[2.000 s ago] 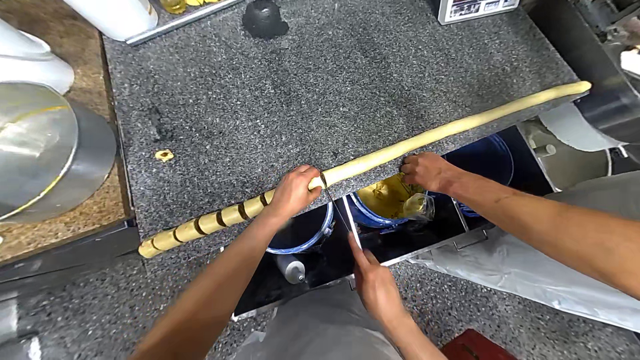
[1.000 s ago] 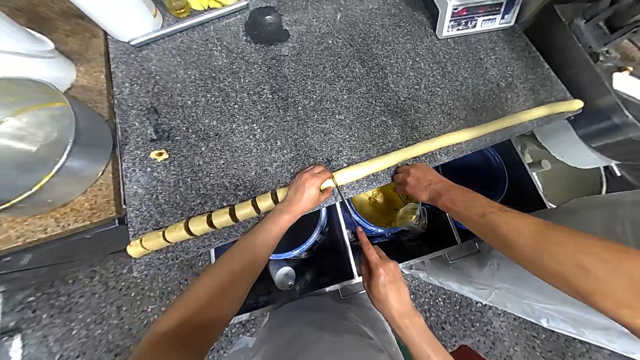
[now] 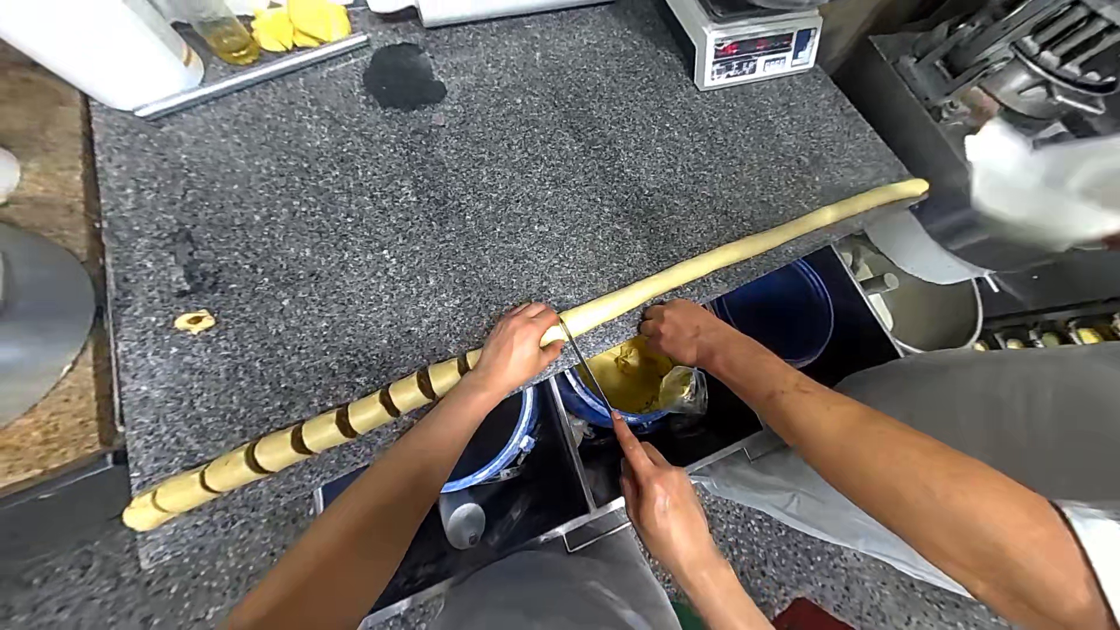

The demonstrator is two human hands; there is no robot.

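Note:
A long roll of pale dough lies along the front edge of the speckled stone counter. Its left part is cut into several pieces with dark gaps between them. My left hand grips the roll at the boundary of the cut part. In my right hand is a knife with a thin blade, its index finger along the blade and the tip across the dough just right of my left hand. The handle is hidden in the palm.
A co-worker's hand is at a blue-rimmed bucket of yellow filling, close to my knife. Another blue-rimmed bucket stands in the open drawer below. A digital scale, a metal tray edge and a small dough scrap are on the counter.
More of the roll shows cuts at the left than two seconds ago. A blurred white item has come into view at the right. The co-worker's hand stays by the bucket of filling.

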